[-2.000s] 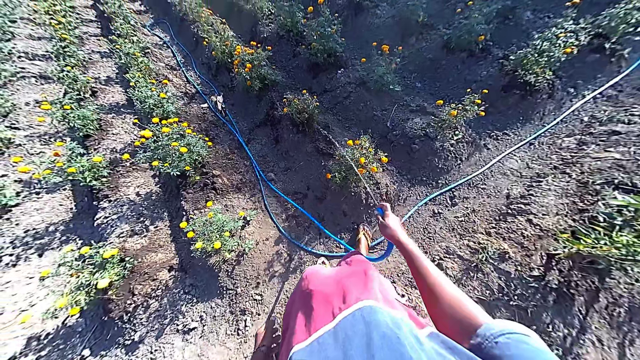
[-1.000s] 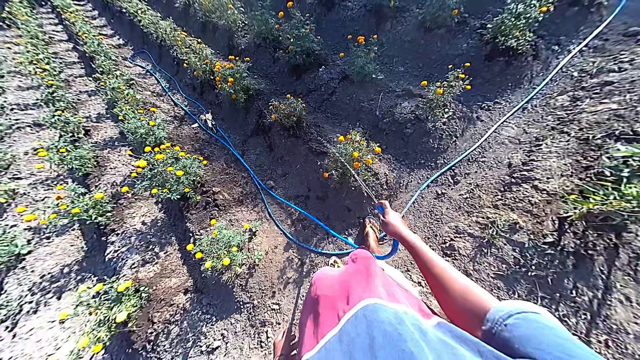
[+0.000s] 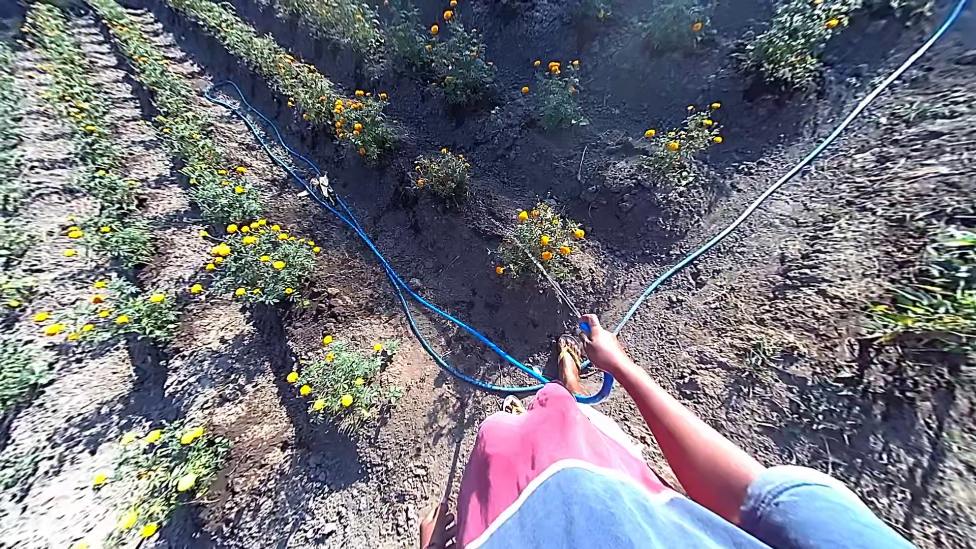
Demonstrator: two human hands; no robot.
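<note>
My right hand [image 3: 602, 347] is closed around the end of a blue garden hose [image 3: 607, 389]. A thin stream of water [image 3: 545, 271] leaves the hose end up and to the left, over a marigold plant [image 3: 543, 244] with orange flowers. At the bottom edge, left of the pink garment [image 3: 526, 465], a small skin-toned part appears to be my left hand [image 3: 433, 528]; its fingers and anything in them cannot be made out. My sandaled foot [image 3: 569, 362] stands just left of my right hand, beside the hose.
The hose [image 3: 488, 343] loops over the soil to the upper left; another stretch [image 3: 732, 229] runs to the upper right. Rows of yellow marigolds [image 3: 263, 259] grow at left, with a nearer plant [image 3: 347, 381]. Orange marigolds [image 3: 682, 141] stand farther up. Grassy leaves [image 3: 938, 290] grow at right.
</note>
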